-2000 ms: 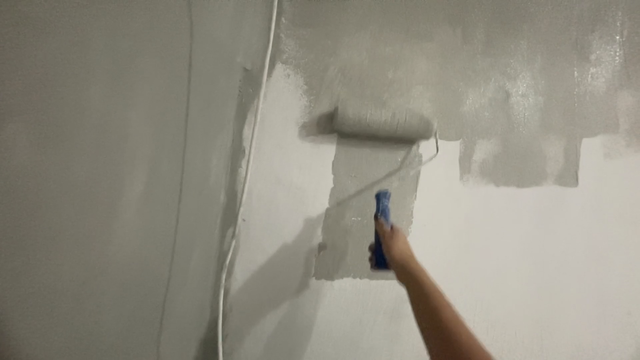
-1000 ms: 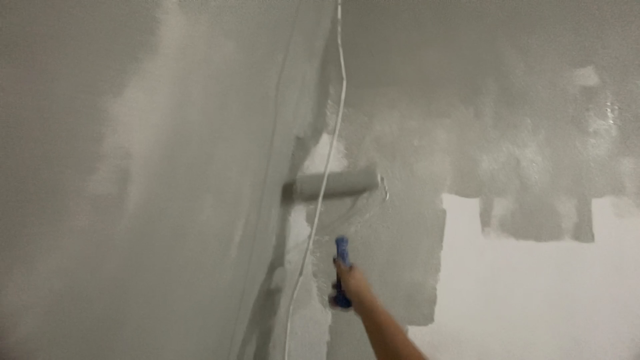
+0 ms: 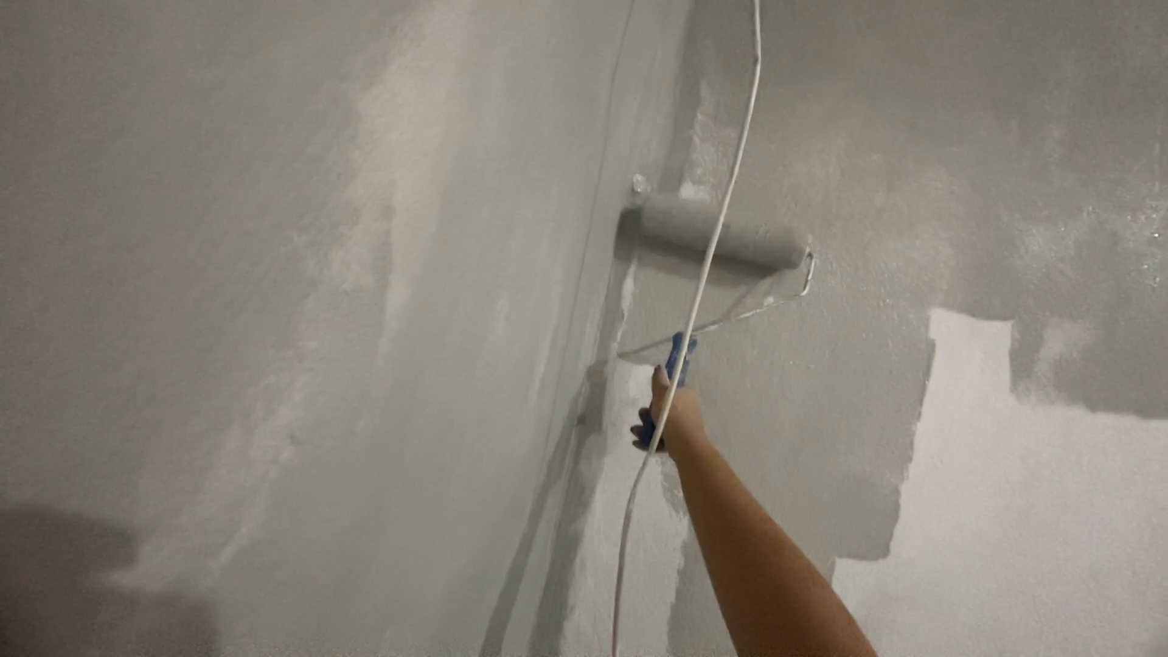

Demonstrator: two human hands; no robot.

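Observation:
My right hand (image 3: 673, 415) is closed around the blue handle (image 3: 680, 358) of a paint roller. From the handle a thin wire frame (image 3: 757, 311) runs up to the right and bends to the roller sleeve (image 3: 766, 243), which is coated in grey paint. The sleeve lies slightly tilted against the right wall, its left end close to the wall corner. A white cable (image 3: 741, 137) hangs in front of the sleeve, the handle and my hand. My left hand is out of view.
The left wall (image 3: 274, 319) is grey with lighter streaks. On the right wall, white unpainted patches (image 3: 1031, 511) border fresh grey paint at the lower right, and a pale strip (image 3: 630, 547) runs beside the corner low down. Shadows fall along the corner.
My right hand and the roller have moved left to the wall corner, behind the hanging cable. Grey paint now covers more of the wall near the corner. The view has shifted left.

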